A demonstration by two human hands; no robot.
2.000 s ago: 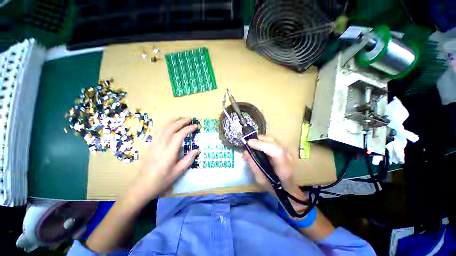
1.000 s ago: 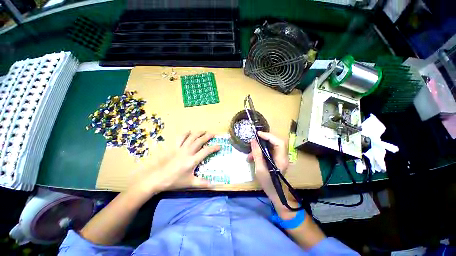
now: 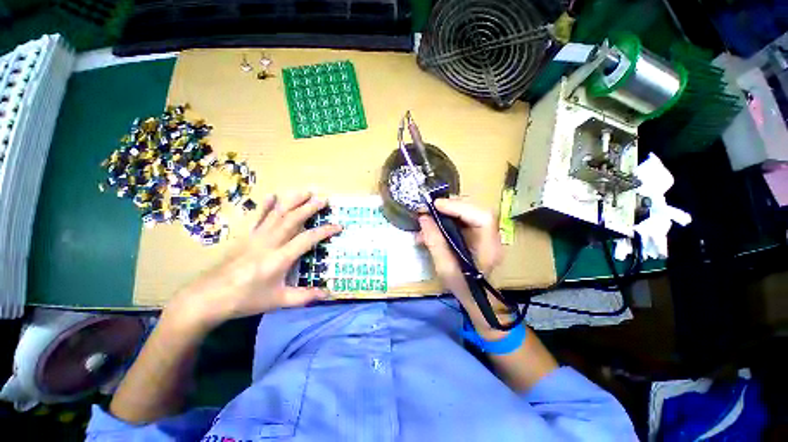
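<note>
The worked green circuit board panel (image 3: 361,259) lies close to my body on a pale white sheet (image 3: 410,261). Black parts fill its left side. My left hand (image 3: 263,257) lies over the panel's left edge, fingers spread; whether a small part is under the fingertips cannot be told. My right hand (image 3: 467,246) holds the black soldering iron (image 3: 451,233). Its metal tip and thin curved tube point away from me, above the dark brown tip cleaner pot (image 3: 445,173), which has silvery shavings inside.
A pile of small components (image 3: 177,173) lies left. A spare green panel (image 3: 325,99) and few loose parts (image 3: 263,67) lie farther back. A black fan (image 3: 484,47), solder feeder (image 3: 562,164) with reel (image 3: 644,79), and yellow-green strip (image 3: 507,216) stand right. White trays (image 3: 26,173) are far left.
The camera view has shifted. My left hand has moved towards the panel's left edge, uncovering more of the panel. My right hand still holds the iron over the pot.
</note>
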